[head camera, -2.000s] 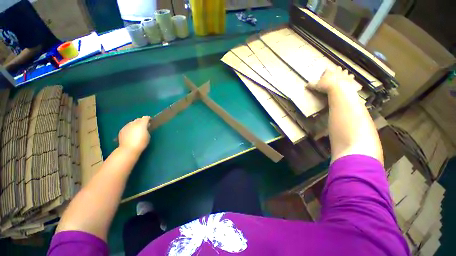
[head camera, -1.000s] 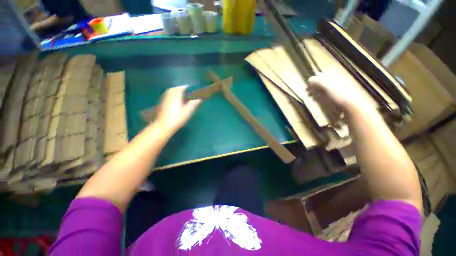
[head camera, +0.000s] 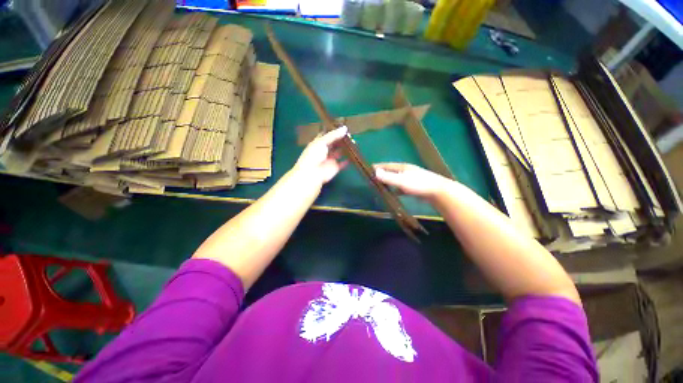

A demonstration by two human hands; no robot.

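My left hand and my right hand hold a few long cardboard divider strips on edge, close together, slanting from upper left to lower right above the bench. The lower ends of the strips are slightly apart. My left hand grips near their middle and my right hand grips lower down. Behind them a partly built partition of crossed strips stands on the green bench top. The held strips and my right forearm hide part of it.
The left stack of short divider strips is ridged and slitted. The right pile lies fanned, with darker strips behind. Pale cylinders and yellow rolls stand at the back. A red stool is on the floor. An open carton is below right.
My right hand has brought long strips from the right pile to the middle. My left hand has let go of the partly built partition and now grips these strips. The view has shifted left.
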